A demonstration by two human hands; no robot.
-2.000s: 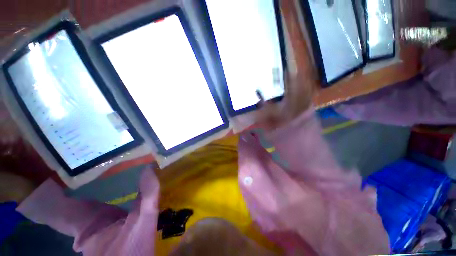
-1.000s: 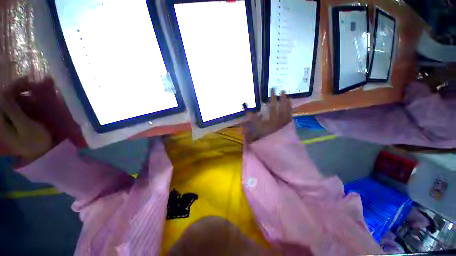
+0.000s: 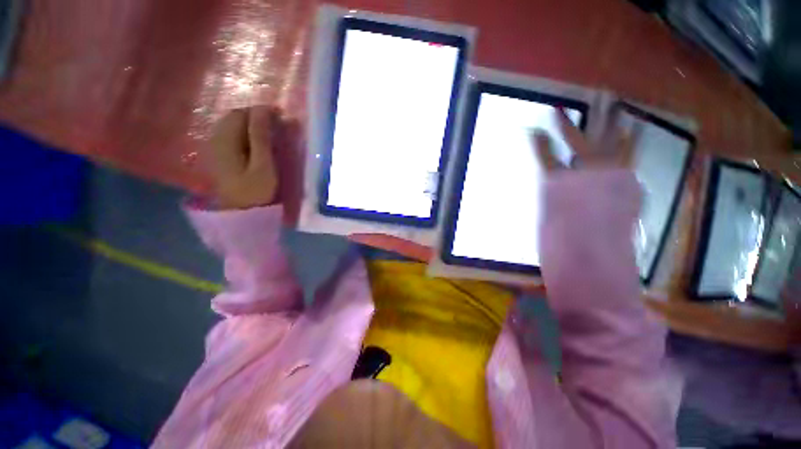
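Several tablets lie side by side on pale foam sheets. The leftmost tablet (image 3: 391,123) has a blank white screen and a small label near its lower right. The second tablet (image 3: 496,180) is also lit white. My right hand (image 3: 580,149) is over its upper right part, fingers apart; a small dark object shows near the fingers, blurred. The third tablet (image 3: 665,167) is partly hidden behind my right hand. My left hand (image 3: 246,158) rests on the bench left of the leftmost tablet, fingers curled, holding nothing visible.
The bench (image 3: 114,79) has a shiny orange-red cover. Two more tablets overlap at the right (image 3: 733,232). A blue tote (image 3: 39,180) stands at the left. A purple-pink sleeve (image 3: 738,377) of another person shows at the lower right. The grey floor has a yellow line.
The view has turned, and the tablets appear further right and lower. My right hand has moved from the lower edges of the tablets up over the second screen. My left hand's fingers are now curled.
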